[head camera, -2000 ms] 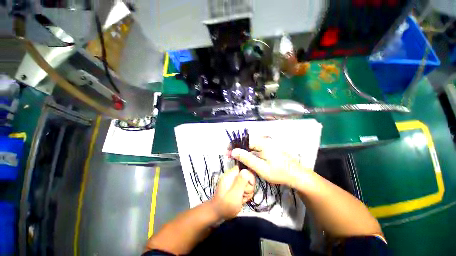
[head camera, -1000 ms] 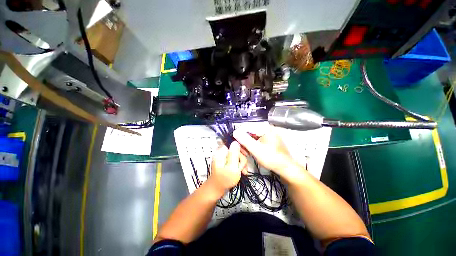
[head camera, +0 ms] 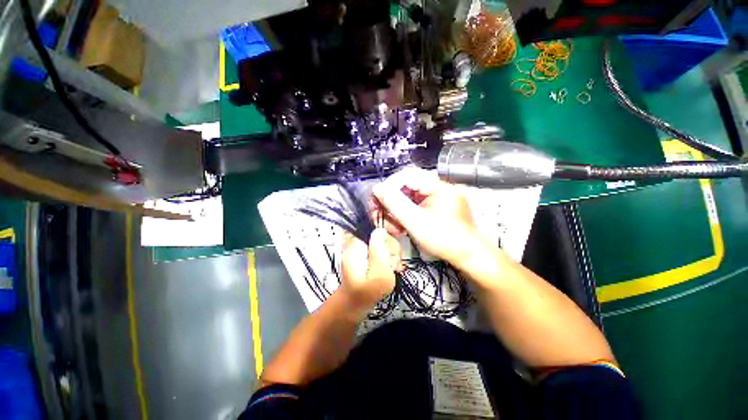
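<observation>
My left hand point(head camera: 368, 264) is closed around a bundle of black wires point(head camera: 335, 210), whose upper ends fan out to the upper left, blurred. My right hand point(head camera: 426, 215) is beside it, above and to the right, its fingertips pinching at the wires just in front of the press; which strand it holds is hard to see. More black wires point(head camera: 432, 289) lie looped below my hands on the white printed sheet point(head camera: 285, 220). The crimping press point(head camera: 379, 148), dark with shiny lit parts, stands directly beyond my fingertips. The wire tips are too small to make out.
A silver lamp head point(head camera: 496, 164) on a ribbed metal arm lies right of the press. Yellow-orange rubber bands point(head camera: 551, 61) are on the green bench, with a blue bin point(head camera: 674, 51) behind. A second white sheet point(head camera: 171, 230) is at the left, beneath a tan strip point(head camera: 70, 194).
The view has moved closer and shifted. My right hand has gone up towards the press. The wire ends, earlier upright and close together, now fan out to the left.
</observation>
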